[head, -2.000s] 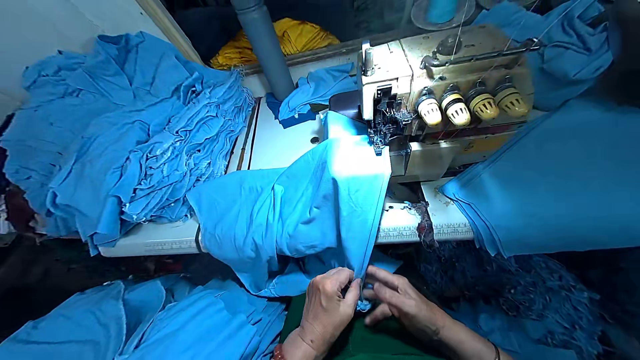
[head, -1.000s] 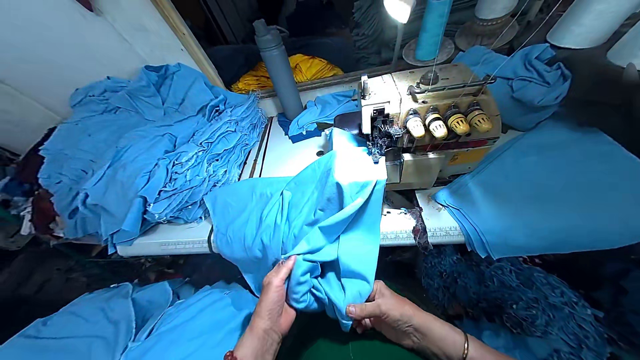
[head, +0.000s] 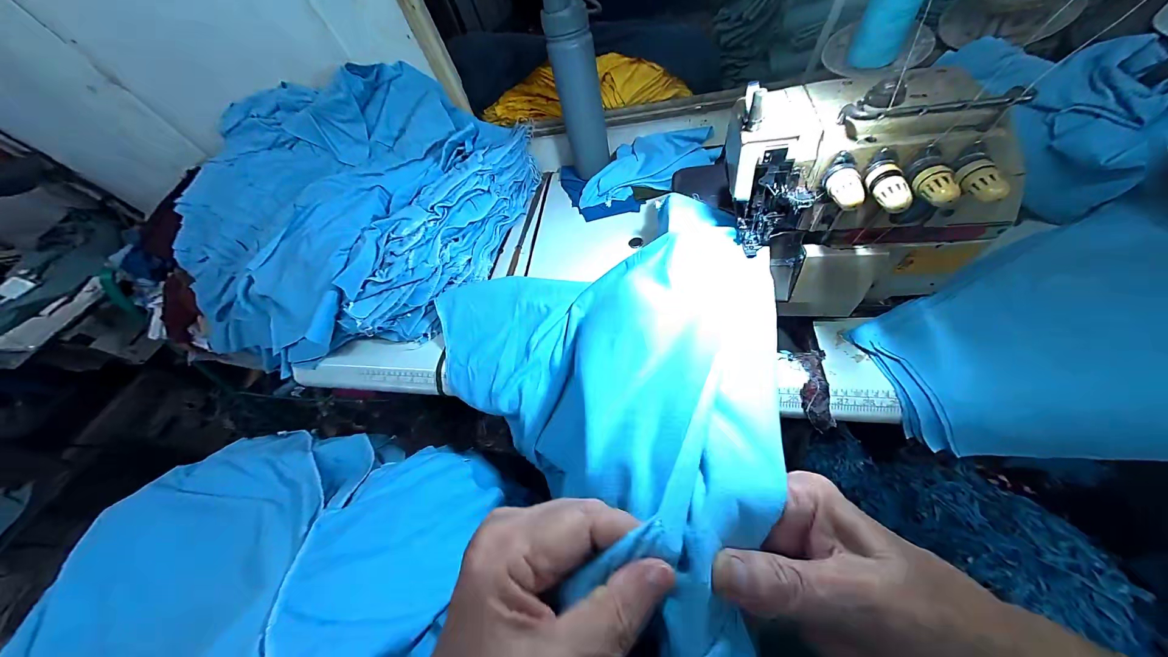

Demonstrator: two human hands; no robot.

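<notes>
A light blue knit fabric piece [head: 630, 383] hangs from the needle area of an overlock sewing machine [head: 876, 182] over the table's front edge. My left hand [head: 566, 575] pinches a fold of its lower part between thumb and fingers. Close by on the right, my right hand [head: 821, 557] grips the same cloth near its right edge, thumb in front. The cloth's upper end lies at the presser foot [head: 753, 233], under a bright lamp glow. Its lowest part runs out of view between my hands.
A heap of blue fabric pieces [head: 356, 219] covers the table's left side, with a grey plastic bottle or tube [head: 577, 87] behind. Stacked blue panels [head: 1031, 347] lie right. More blue cloth [head: 201, 557] is at lower left, dark blue trimmings [head: 985, 538] below right. Yellow cloth [head: 630, 82] lies behind.
My hands were apart on the cloth one second ago; now they are close together at its lower part. The upper end stays at the machine. The view has shifted.
</notes>
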